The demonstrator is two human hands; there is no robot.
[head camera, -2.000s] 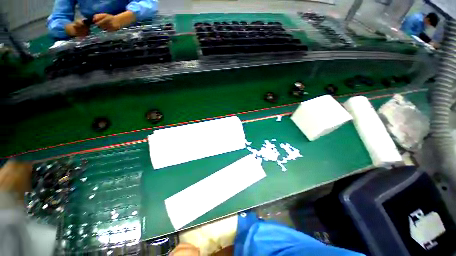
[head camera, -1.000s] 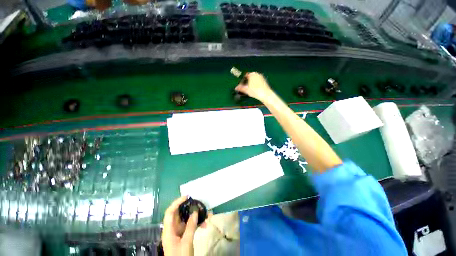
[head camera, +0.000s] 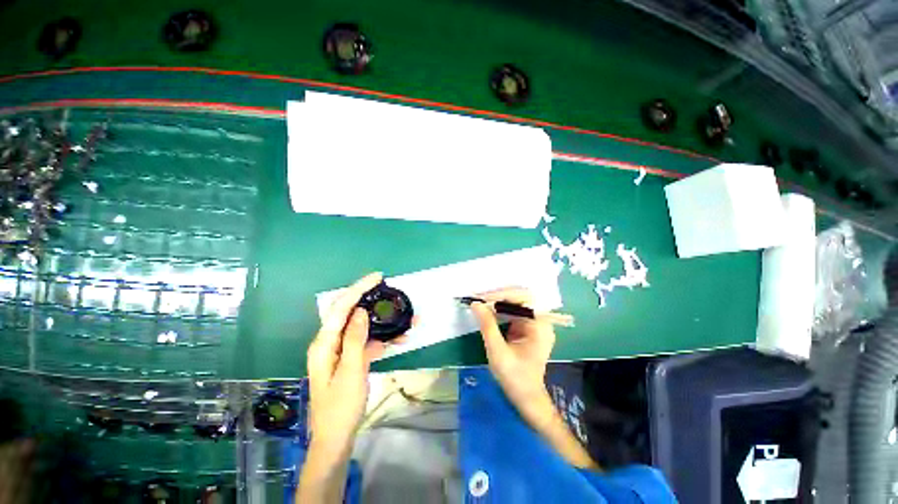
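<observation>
My left hand holds a round black housing by its rim, its greenish centre facing up, over the left part of a white strip. My right hand holds dark tweezers with a tan rear end. Their pointed tip points left towards the housing and is apart from it. A stack of white sheets lies behind the strip. Small white die-cut pieces lie in a loose heap to the right.
A clear blister tray with glittering components is at left. Black housings sit on the green belt at the back. A white box, white roll and clear bag are at right. A dark bin stands near right.
My right hand has come back from the belt and now holds the tweezers over the strip. My left hand has raised the housing over the strip. The view has tilted down.
</observation>
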